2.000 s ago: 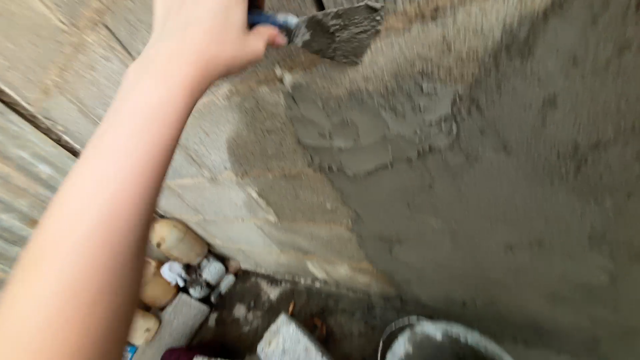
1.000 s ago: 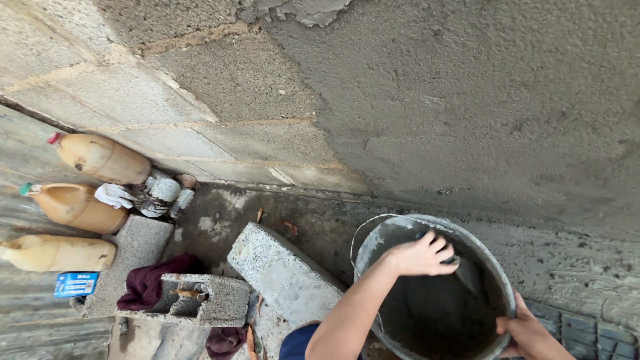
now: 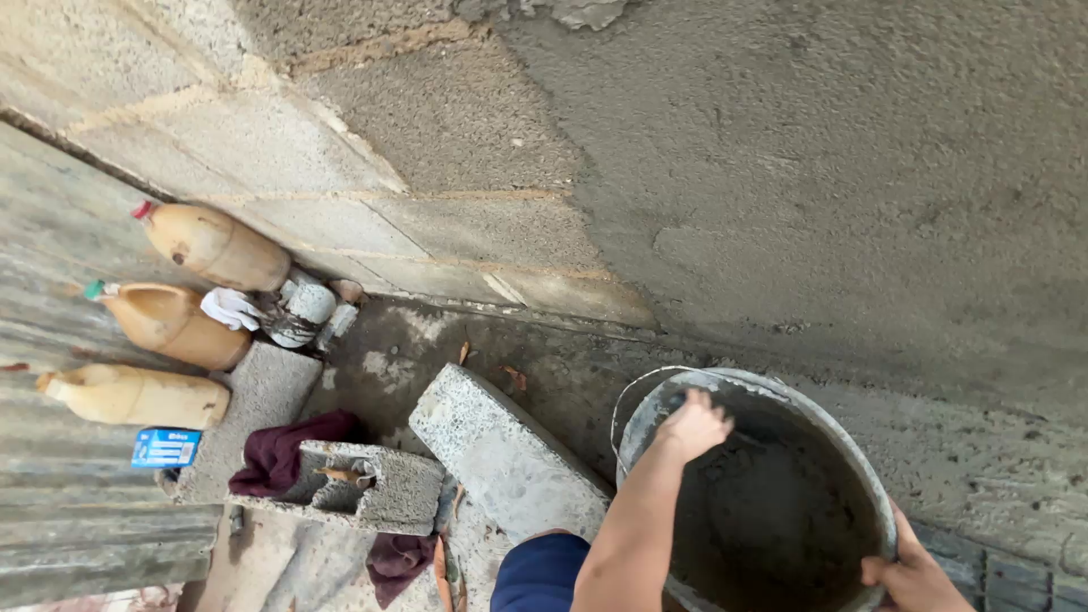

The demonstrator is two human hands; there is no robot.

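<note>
My left hand [image 3: 697, 425] reaches into a mortar-coated bucket [image 3: 829, 425], its fingers closed round the handle of a trowel; the blade is blurred and hard to make out against the grey mortar [image 3: 765, 518] inside. At the lower right, my right hand [image 3: 914, 565] grips the bucket's rim, with the thumb over the edge. A thin wire bail hangs at the bucket's left side. Above and behind the bucket, grey mortar plaster [image 3: 807, 170] covers the right part of a concrete block wall [image 3: 442, 119], whose left part shows bare blocks and joints.
A concrete block [image 3: 510, 455] lies left of the bucket. Farther left are a hollow block [image 3: 408, 493] with a maroon cloth [image 3: 280, 455], several plastic jugs [image 3: 217, 246], a blue box [image 3: 166, 448] and corrugated metal sheeting [image 3: 51, 510]. Dry leaves lie on the floor.
My left hand, with the trowel, has gone from the wall down into the bucket. My right hand, unseen two seconds ago, now holds the rim. The view has swung downward.
</note>
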